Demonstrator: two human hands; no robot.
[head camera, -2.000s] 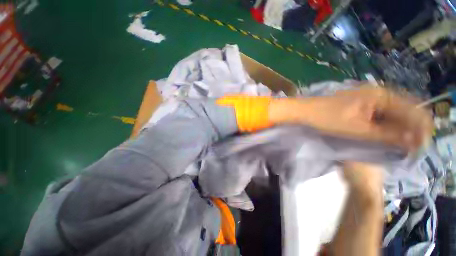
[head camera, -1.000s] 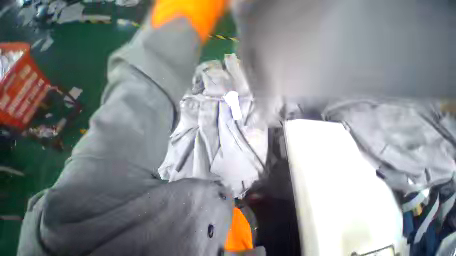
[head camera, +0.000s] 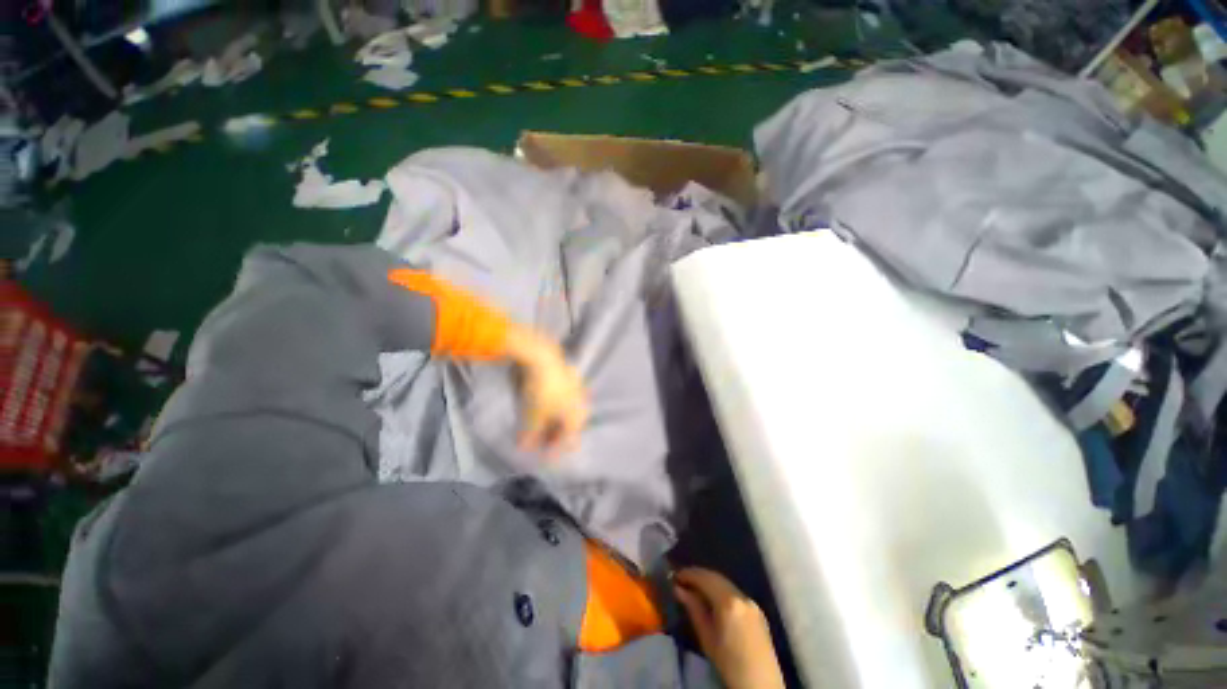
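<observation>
A large light grey garment (head camera: 612, 384) hangs over the box and down toward my lap, left of the white machine table. My left hand (head camera: 552, 404), out of an orange cuff, is blurred over the middle of the cloth; I cannot tell whether its fingers grip it. My right hand (head camera: 720, 619) is low, at the table's near left edge. Its fingertips pinch the lower end of the cloth beside the orange trim of my clothing. Part of the right forearm is cut off by the bottom edge.
The white machine table (head camera: 807, 390) is at the right, with a bright metal-framed part (head camera: 1023, 619) near me. A cardboard box (head camera: 646, 162) stands behind the garment. A grey bundle (head camera: 996, 189) and dark navy cloth (head camera: 1150, 518) lie beyond the table. A red crate (head camera: 34, 377) stands far left.
My left hand has come down from the top of the view onto the cloth. The grey garment now spreads from the box toward me. My right hand shows low at the table edge.
</observation>
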